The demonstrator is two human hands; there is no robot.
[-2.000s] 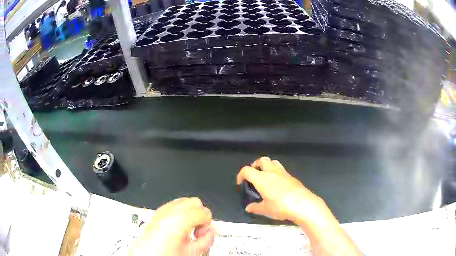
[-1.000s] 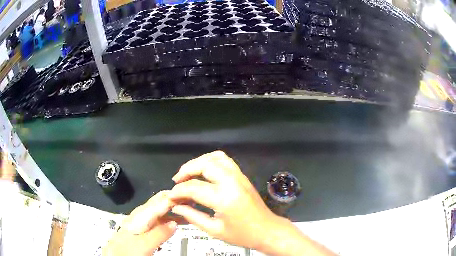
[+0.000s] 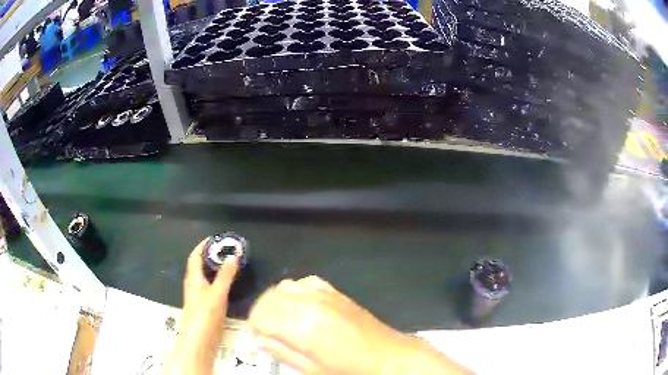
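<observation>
My left hand point(image 3: 206, 293) is round a black cylindrical housing point(image 3: 227, 251) standing on the belt, its pale ring facing up and my thumb at the ring's edge. My right hand point(image 3: 315, 322) is beside it, curled over the bench edge; its fingertips are hidden and I cannot tell if it holds anything. A second ringed housing point(image 3: 79, 225) stands at the far left of the belt. A third housing point(image 3: 489, 282) stands at the right, its top dark and glossy, with no clear white ring.
The dark green conveyor belt point(image 3: 351, 242) runs across the view. Stacked black blister trays point(image 3: 315, 95) stand beyond it, with a lower tray of ringed parts point(image 3: 121, 135) at left. A white post point(image 3: 160, 69) rises behind the belt. A white-covered bench point(image 3: 469, 355) lies nearest me.
My left hand has parted from my right and taken hold of the ringed housing. Both earlier housings stand farther right. Another ringed housing has appeared at far left. My right hand is lower.
</observation>
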